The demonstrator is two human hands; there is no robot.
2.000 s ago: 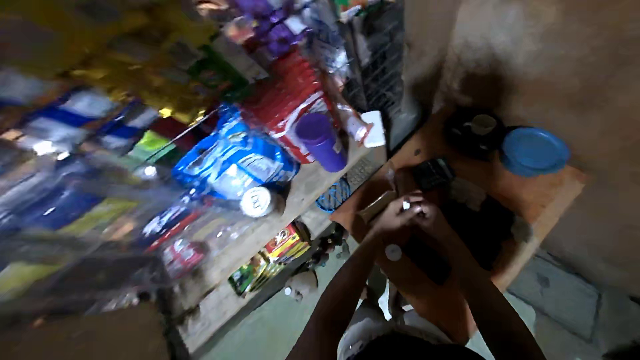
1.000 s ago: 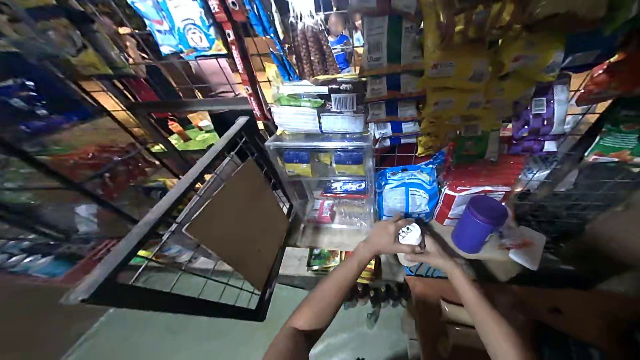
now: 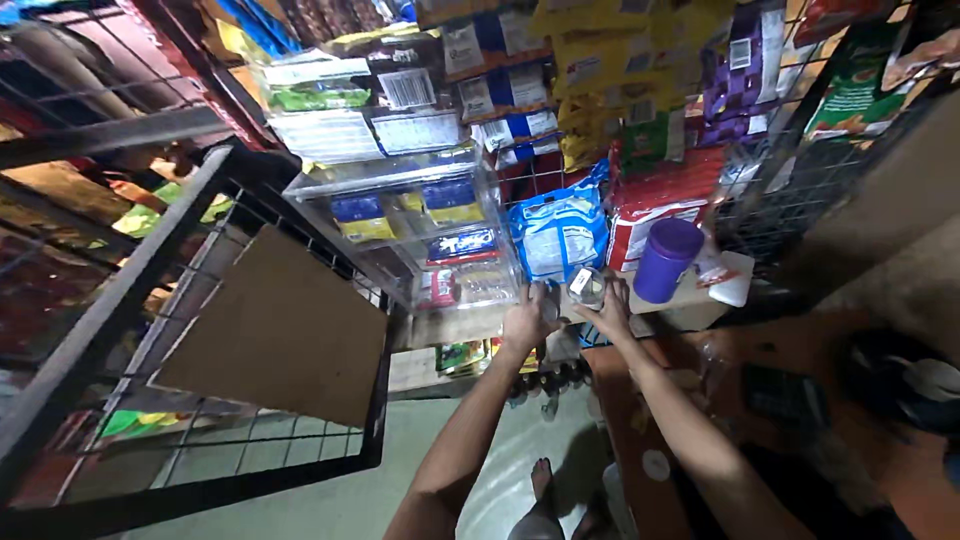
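Both my hands are at the wooden shelf's front edge. My right hand has its fingers around the side of a small clear round container with a white label on top. Just to its left, my left hand rests near the clear display case; something small and clear shows beside its fingers, and I cannot tell whether it is held. Behind them stands a blue plastic pack. A purple lidded canister stands right of my right hand, in front of a red pack.
A clear display case holds small packets, left of my hands. An open-wire gate with a cardboard panel fills the left. Snack packs hang above. An orange-brown table stands at lower right, with dark items and a phone-like object.
The view has swung from the table to the shelf. My hands, together around a white-topped container a second ago, are now apart at the shelf edge.
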